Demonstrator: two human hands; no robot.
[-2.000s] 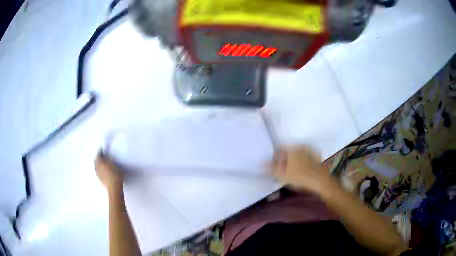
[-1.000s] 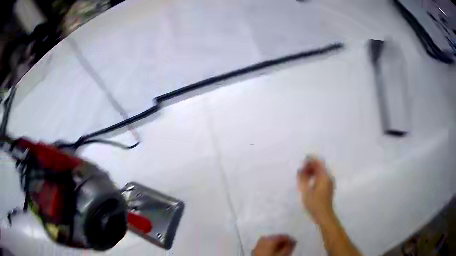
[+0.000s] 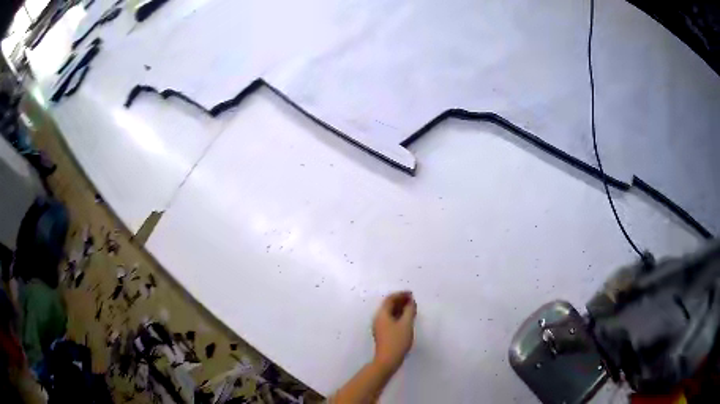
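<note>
My left hand is over the white table at the lower middle, its forearm entering from the bottom edge. Its fingers are curled in and I make out nothing held. My right hand is out of the picture. The cutting machine stands at the lower right, partly cut off, with its grey base plate on the table. No hand shows on it. The fabric lay lies beyond, white on top, with a stepped dark edge.
A thin black power cord hangs across the right side down to the machine. Dark pieces lie at the far left of the table. Scraps litter the tan floor beyond the table's curved left edge. Dark and green cloth shows at the far left.
The view has swung left along the table. The machine now shows at the lower right instead of the left. The white piece both hands held two seconds ago is not in view; my right hand has left view.
</note>
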